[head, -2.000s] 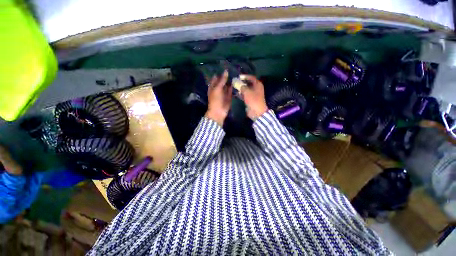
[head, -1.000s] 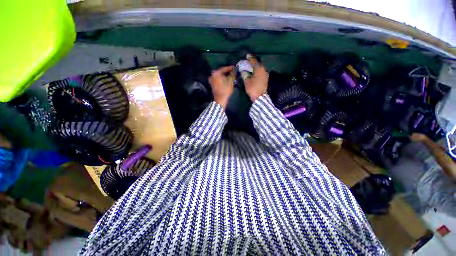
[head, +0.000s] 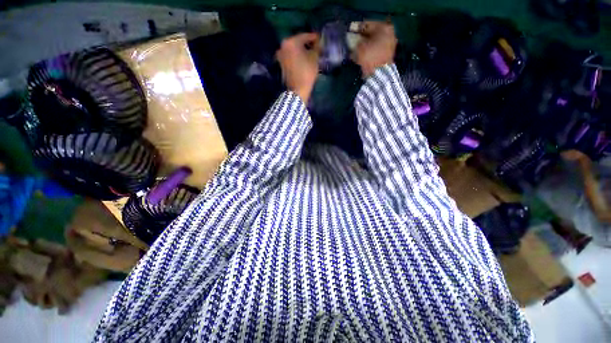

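Observation:
My left hand (head: 301,60) and my right hand (head: 375,45) are raised side by side near the top of the view. A blurred, pale greyish-purple thing (head: 333,44) shows between them, close to both sets of fingers. A small white patch shows at my right fingertips; I cannot tell whether it is a finger wrap or a part. My left fingers are bent together, but blur hides what they hold. Black fan housings (head: 423,100) with purple cells lie to the right of my right hand.
Ribbed black fan housings (head: 110,90) are stacked at left on a tan sheet (head: 184,100), with a purple bar (head: 169,186) on the lowest. An open carton (head: 469,187) stands at lower right. Another person's arm (head: 589,181) shows at the right edge.
The view has tilted, so the bench items sit higher and the lime-green thing has left the picture. My hands have moved up and farther apart, and the pale thing shows between them.

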